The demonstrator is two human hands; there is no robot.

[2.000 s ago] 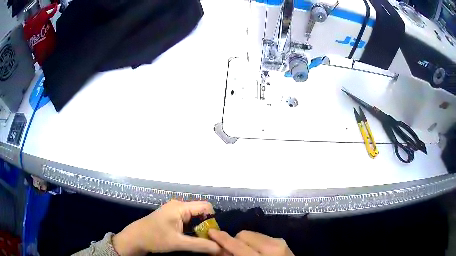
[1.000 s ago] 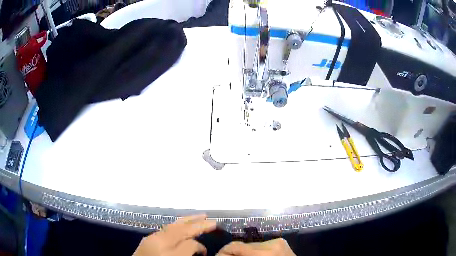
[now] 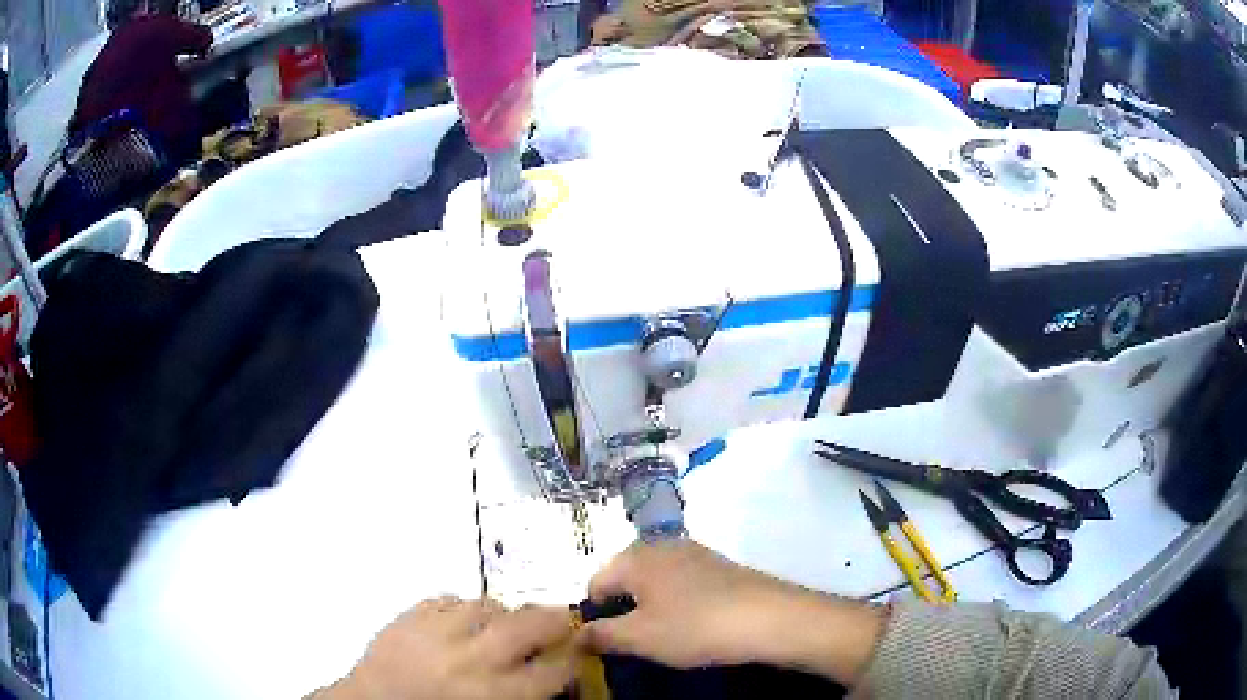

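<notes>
My left hand (image 3: pixel 458 654) and my right hand (image 3: pixel 704 609) meet in front of the sewing machine's needle area (image 3: pixel 581 513). Between their fingers is a small black cloth piece (image 3: pixel 603 607) with a yellow strip (image 3: pixel 592 673) below it. The fingers hide much of both, and I cannot tell exactly which fingers grip which. More black cloth lies under my right hand. My left hand is cut off by the bottom edge.
Black garment cloth (image 3: pixel 205 397) is heaped on the table's left. Large black shears (image 3: pixel 1005 506) and yellow thread snips (image 3: pixel 905 544) lie right of the needle area. A black band (image 3: pixel 916 274) wraps the machine arm. A pink thread cone (image 3: pixel 490 69) stands above the head. A person sits behind left.
Both hands have risen from the table's front edge to the needle area with the small work. The view has tilted up, showing more of the machine's top and the background.
</notes>
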